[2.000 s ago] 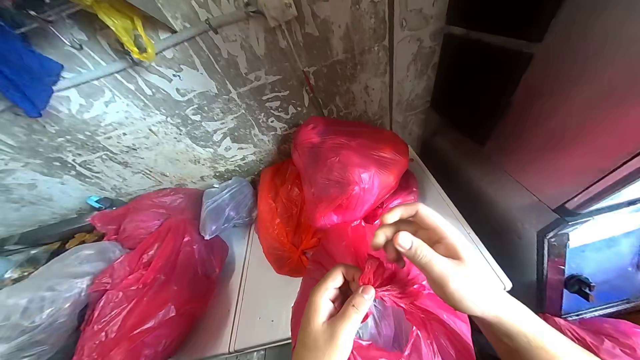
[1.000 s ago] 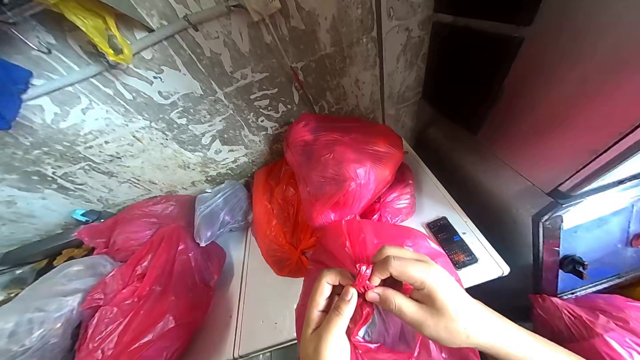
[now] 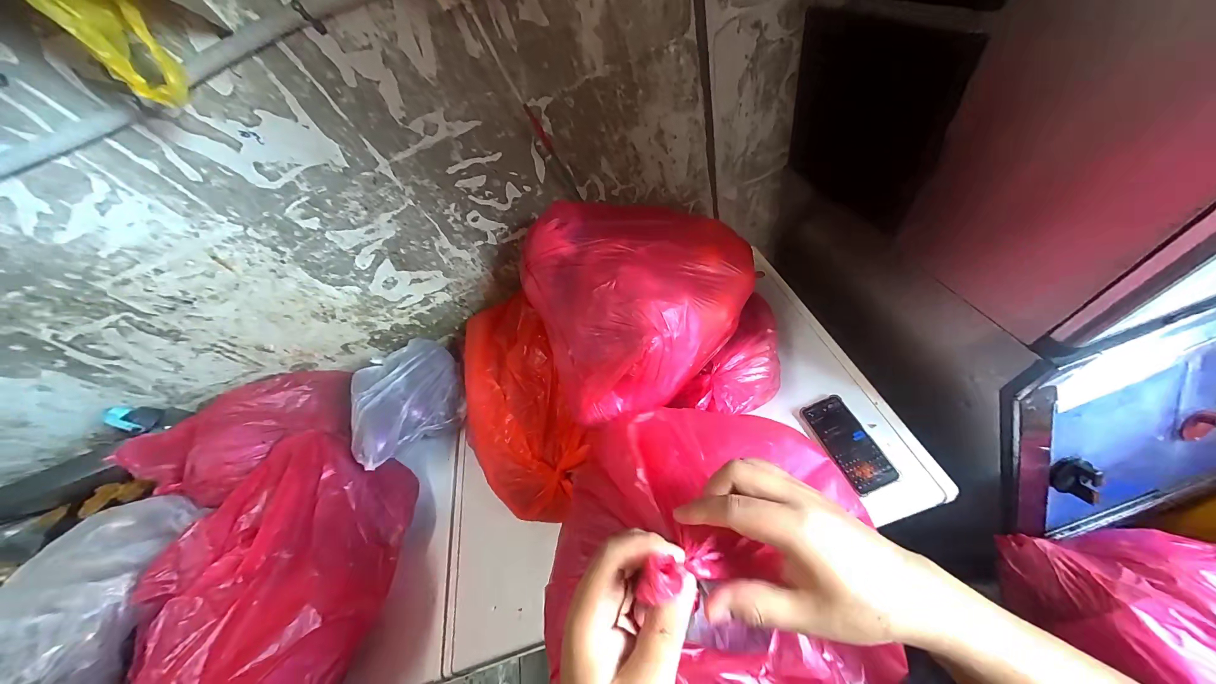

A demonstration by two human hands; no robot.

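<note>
A large pink plastic bag [image 3: 760,446] stands in front of me at the table's near edge, its neck gathered and twisted. My left hand [image 3: 622,613] pinches a bunched end of that neck between thumb and fingers. Just right of it, my right hand [image 3: 798,556] is spread over the bag, thumb and fingers apart around the gathered plastic, gripping nothing that I can see. Behind the bag, a full pink bag [image 3: 636,294] rests against an orange bag [image 3: 518,408] and a smaller pink bag [image 3: 746,361].
A smartphone [image 3: 850,445] lies on the white tabletop [image 3: 503,579] at right. Left are pink bags [image 3: 285,551], a small clear bag [image 3: 404,394] and a whitish bag [image 3: 90,589]. A stained wall [image 3: 313,190] rises behind. Another pink bag [image 3: 1121,589] sits lower right, below a blue panel [image 3: 1130,427].
One second ago both hands met at the bag's neck; now my right hand has opened and drawn back to the right. The phone, hidden two seconds ago, shows on the tabletop.
</note>
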